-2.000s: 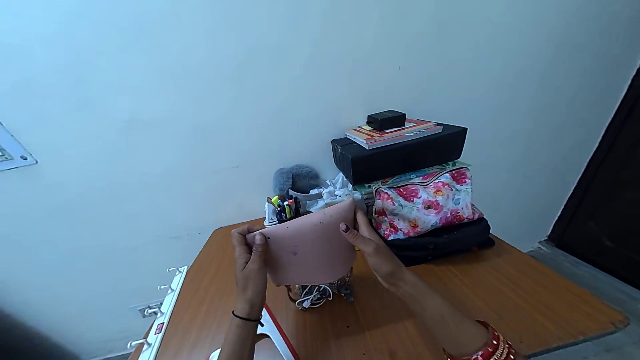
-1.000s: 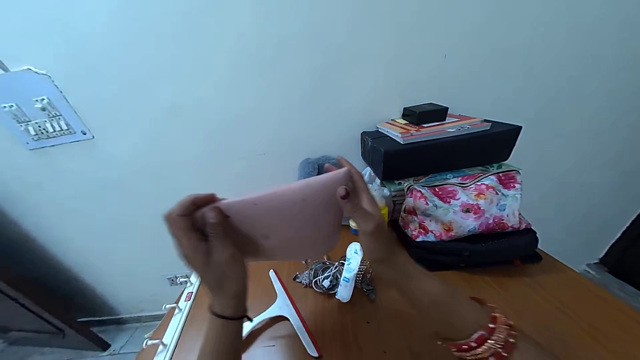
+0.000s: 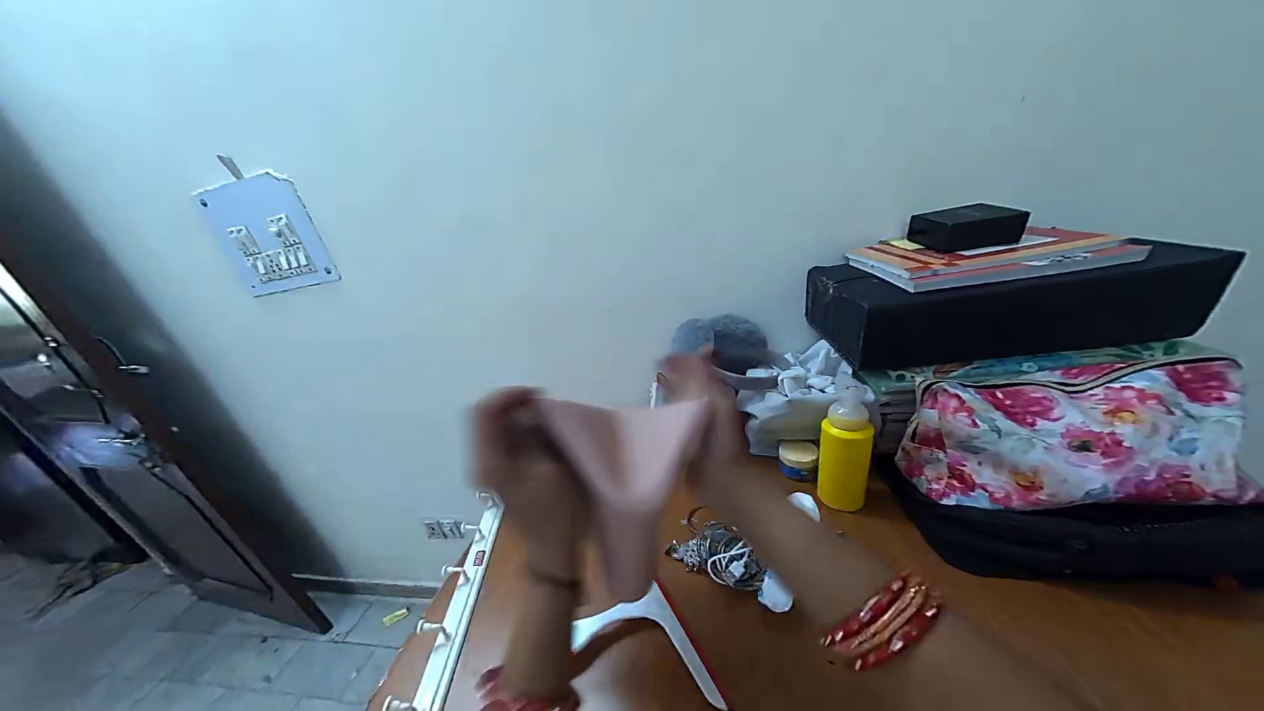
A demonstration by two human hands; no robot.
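A pink flexible sheet or pouch (image 3: 632,449) hangs between my two hands above the table, bent into a fold that narrows downward. My left hand (image 3: 523,454) grips its left edge and my right hand (image 3: 699,395) its right edge; both are blurred. Below it lie a white squeegee with a red edge (image 3: 681,642) and a tangle of cables and chains (image 3: 726,555), with a white item partly behind my right forearm. Right of my right hand stands a yellow pump bottle (image 3: 844,454), beside a small jar (image 3: 798,459).
A floral bag (image 3: 1076,425) rests on a black bag (image 3: 1027,538), with a black box (image 3: 1027,306), booklets and a smaller box stacked above. A white hook rail (image 3: 459,602) runs along the table's left edge. A dark door (image 3: 168,434) stands at left.
The pink item has gone from held flat to folded between my hands. The view has swung left, bringing the door and more floor into sight.
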